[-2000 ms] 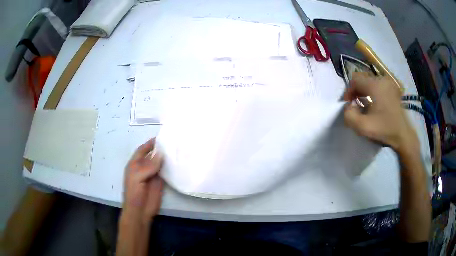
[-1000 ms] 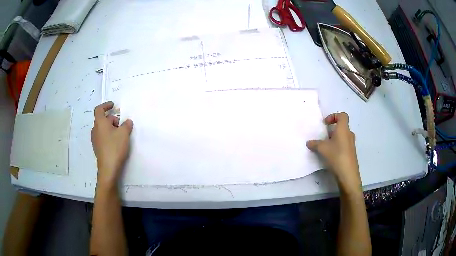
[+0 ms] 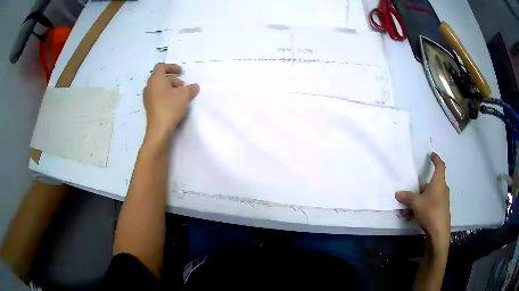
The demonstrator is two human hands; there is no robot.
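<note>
A white fabric piece [image 3: 296,150] with a frayed near edge lies along the table's near side, with soft folds at its left and middle. It covers the near part of the white pressing template [image 3: 239,45], whose thin cross lines and grey patches show beyond it. My left hand [image 3: 169,99] is at the fabric's far left corner, thumb and fingers on the cloth. My right hand [image 3: 427,190] is at its near right corner, thumb on the edge and index finger stretched away. Whether either hand pinches the cloth is hard to tell.
The steam iron [image 3: 449,79] lies at the right, its hoses running off right. Red-handled scissors [image 3: 389,21] and a dark pad [image 3: 414,17] are beyond it. A cream panel [image 3: 74,126] and a brown strip [image 3: 85,48] lie at the left. The table edge [image 3: 256,223] curves close to me.
The fabric, first raised and curved, now lies down. The iron has been let go. Since a second ago my left hand has moved farther up the template and my right hand down to the near corner.
</note>
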